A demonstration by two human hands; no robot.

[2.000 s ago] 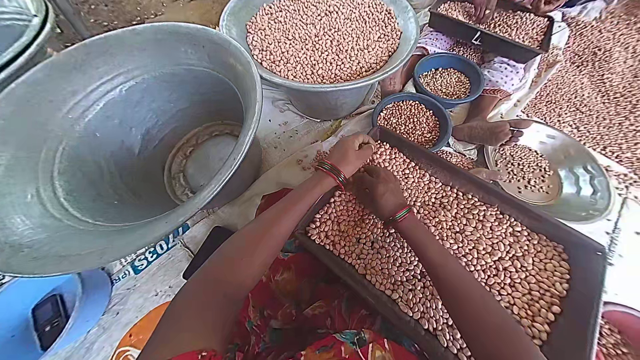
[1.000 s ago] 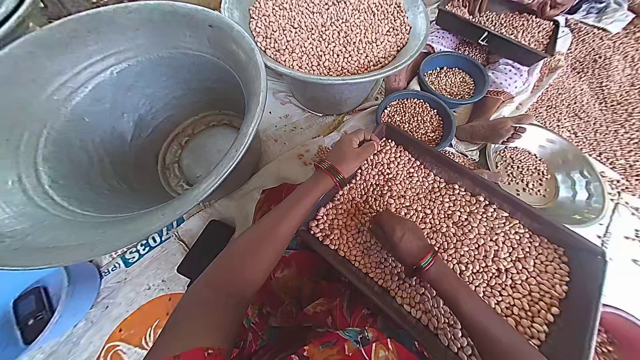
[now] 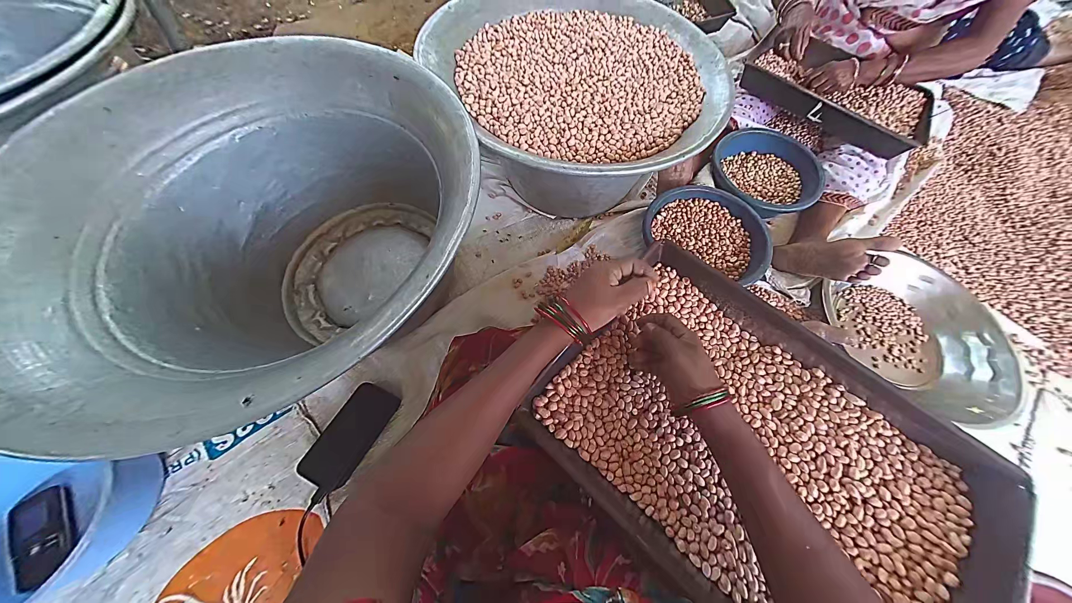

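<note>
A dark rectangular tray (image 3: 837, 360) slants across my lap, filled with pinkish-brown nuts or seeds (image 3: 636, 427) that look like shelled peanuts. My left hand (image 3: 611, 289), with red and green bangles, is curled at the tray's far left corner; whether anything is inside the fingers is hidden. Just right of it, my right hand (image 3: 670, 352) rests low over the nuts with its fingers bent down, their tips partly hidden. Close beyond the corner stands a small blue bowl (image 3: 758, 251) of nuts.
A large metal basin (image 3: 276, 209) stands at left, and a metal basin heaped with nuts (image 3: 578, 84) beyond. Another blue bowl (image 3: 808, 167), a steel plate (image 3: 980, 352) and a person's foot (image 3: 837, 258) are at right. Another person's hands (image 3: 833, 75) work in a second tray (image 3: 896, 142). A black phone (image 3: 350, 435) lies at left.
My right hand moved from beside the left hand down the tray over the nuts, then back up toward the left hand. The left hand has stayed at the tray's corner.
</note>
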